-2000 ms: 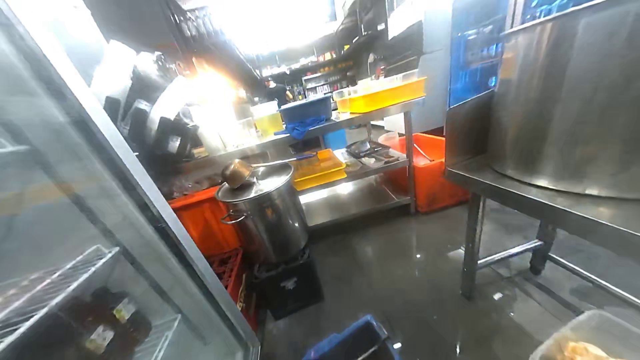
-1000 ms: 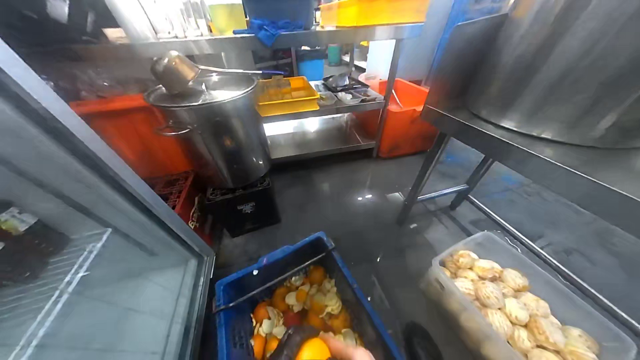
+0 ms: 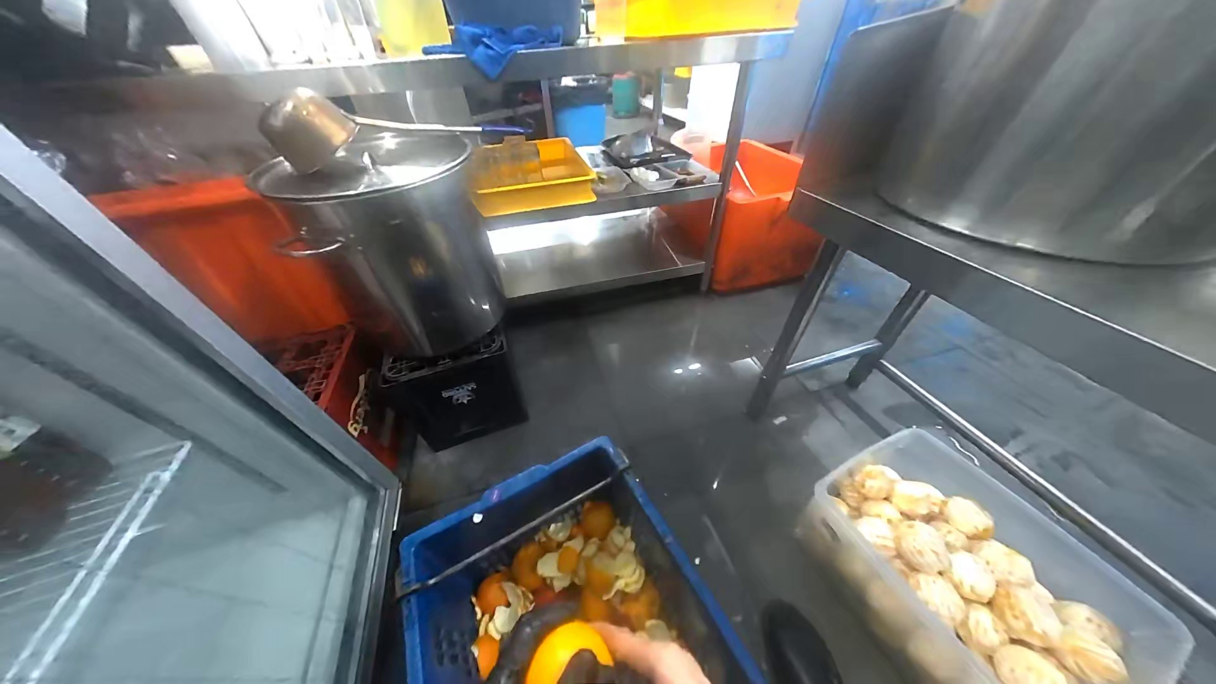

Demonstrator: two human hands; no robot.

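At the bottom edge, my left hand (image 3: 530, 638), apparently in a dark glove, curves around a bright orange fruit (image 3: 567, 650). Bare fingers of my right hand (image 3: 660, 657) reach the fruit's right side; the rest of that hand is cut off, and whether it holds a tool is hidden. Both hands are over a blue plastic crate (image 3: 424, 553) that holds whole orange fruits (image 3: 597, 520) and pale and orange peelings (image 3: 616, 573). To the right, a clear plastic tub (image 3: 1154, 622) holds many peeled, pale, striped fruits (image 3: 971, 576).
A glass door (image 3: 356, 475) borders the left side. A lidded steel pot (image 3: 427, 256) stands on a black crate (image 3: 465, 397), with a ladle (image 3: 306, 128) on its lid. Steel shelving (image 3: 608, 271), an orange bin (image 3: 769, 223) and a steel table (image 3: 1007, 275) with a large vat stand around the wet floor.
The view has tilted down since two seconds ago. A hand and fruit, absent from the oldest frame, are now over the blue crate, with more of the fruit showing than one second ago.
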